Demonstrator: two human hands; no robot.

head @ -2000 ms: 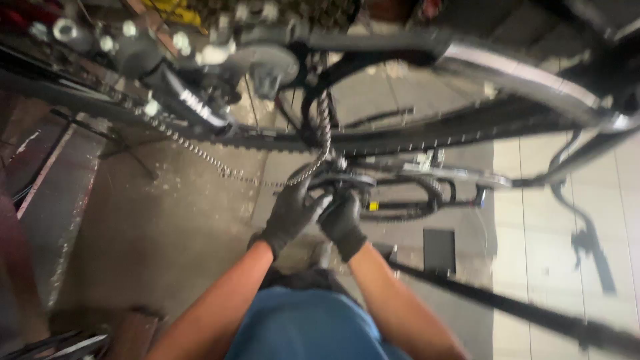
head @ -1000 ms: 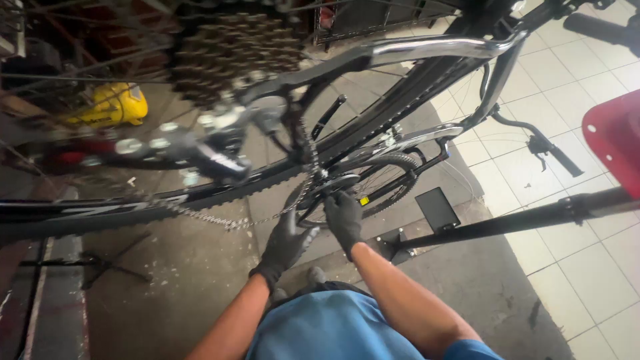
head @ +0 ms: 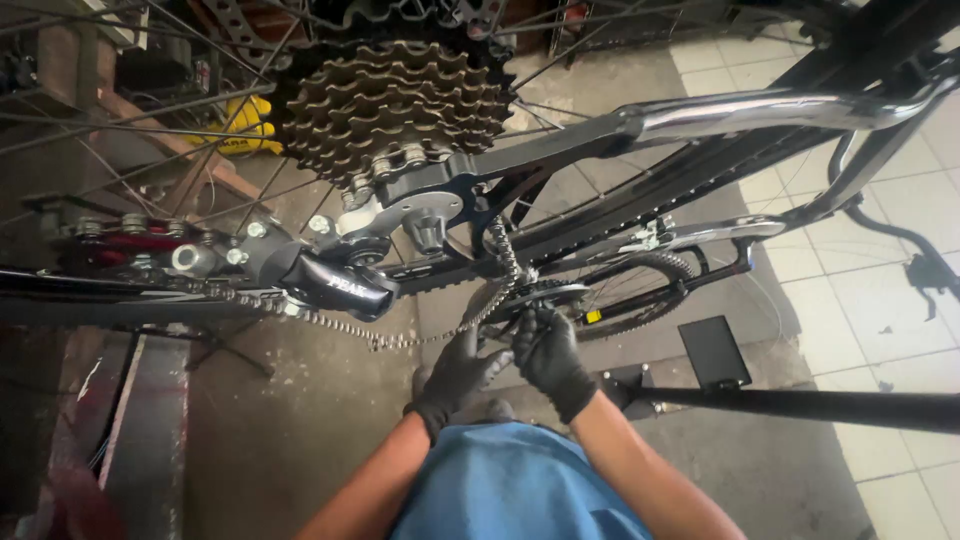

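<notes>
My left hand (head: 459, 373), in a dark glove, is just below the slack bicycle chain (head: 390, 341), near the crankset; whether its fingers touch the chain cannot be told. My right hand (head: 551, 352), gloved too, has its fingers curled at the lower edge of the chainring (head: 551, 292); what lies between them is hidden. From the rear derailleur (head: 337, 285) the chain sags toward the chainring and rises to the rear hub. Above the derailleur sits the brown rear cassette (head: 390, 105), in the spoked wheel, beside the bicycle frame's shiny stay (head: 750, 112).
A black stand pole (head: 810, 409) runs to the right from below the crankset, with a small dark tray (head: 715, 351) beside it. A metal-edged bench or box (head: 146, 435) stands at the lower left. Behind the spokes lies a yellow object (head: 247, 124). The front wheel (head: 664, 270) is farther off.
The view has shifted much closer to the cassette and derailleur. Both hands stay by the crankset; my left hand's fingers now reach up nearer the chain.
</notes>
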